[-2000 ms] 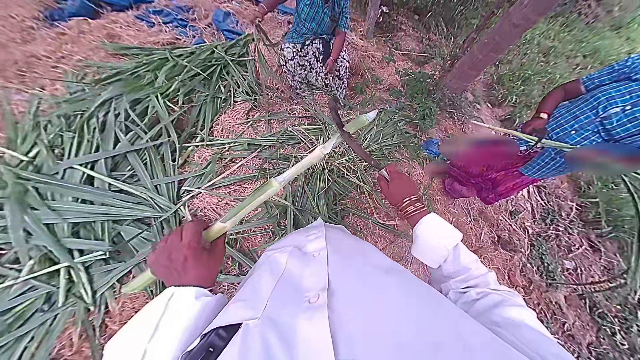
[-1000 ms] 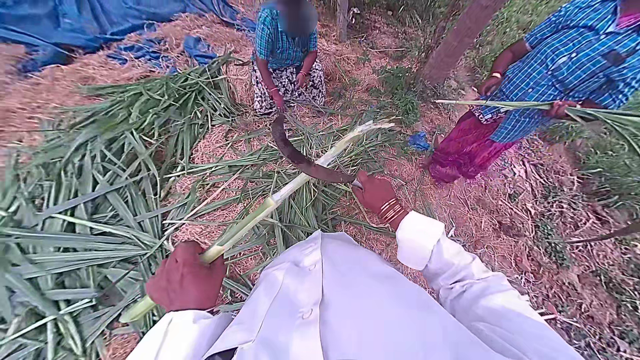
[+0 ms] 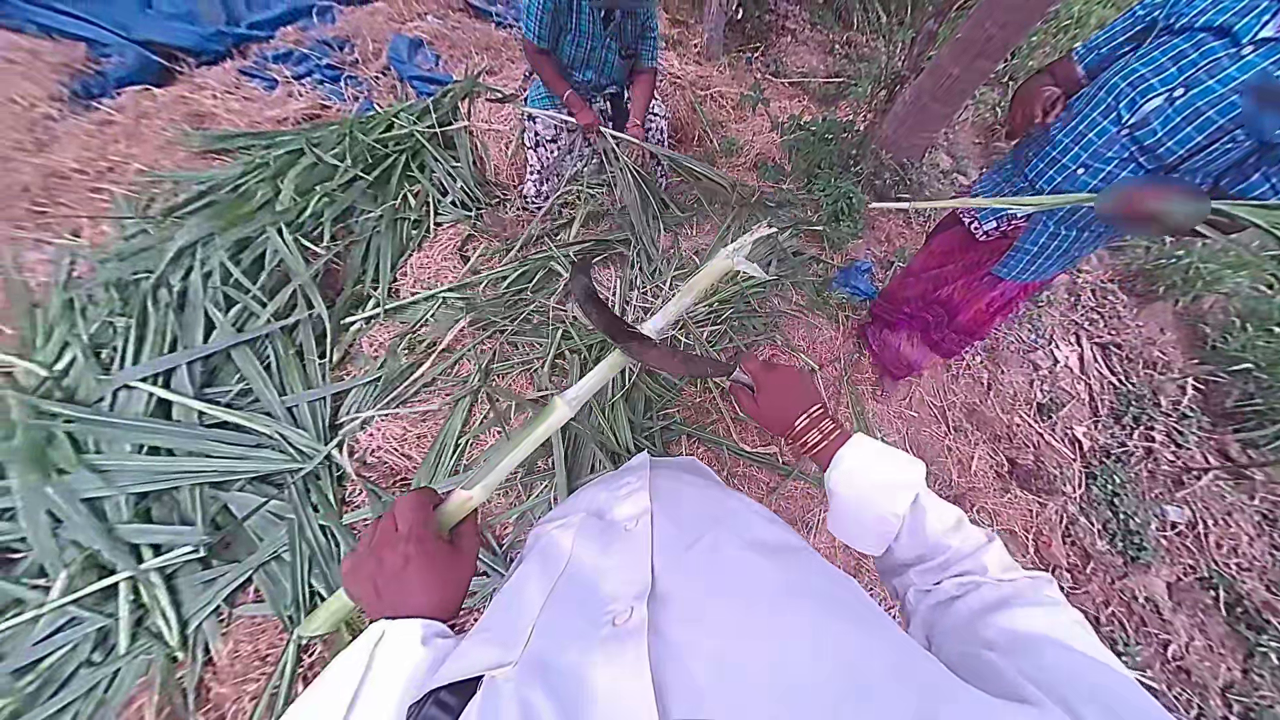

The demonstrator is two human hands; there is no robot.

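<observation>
My left hand [image 3: 412, 556] is closed around the lower part of a thick pale green stalk [image 3: 545, 425], which slants up and away to the right and ends in a frayed, whitish tip. In my right hand [image 3: 785, 402] is the handle of a sickle [image 3: 640, 343]. Its dark curved blade lies across the stalk at about mid-length, with the tip pointing up and left. Whether the blade touches the stalk, I cannot tell. Cut long green leaves [image 3: 600, 420] lie on the straw below both hands.
A large heap of long leaves [image 3: 190, 450] covers the left side. Ahead, a person [image 3: 590, 80] holds leaves. Another person [image 3: 1130, 130] at the right holds a thin stalk [image 3: 980, 203]. A wooden post [image 3: 950, 75] stands between them. Blue sheeting [image 3: 170, 35] lies at the back left.
The sickle blade has moved down along the stalk, toward my left hand, since the first frame. The stalk's far end has become frayed. My left hand keeps its hold.
</observation>
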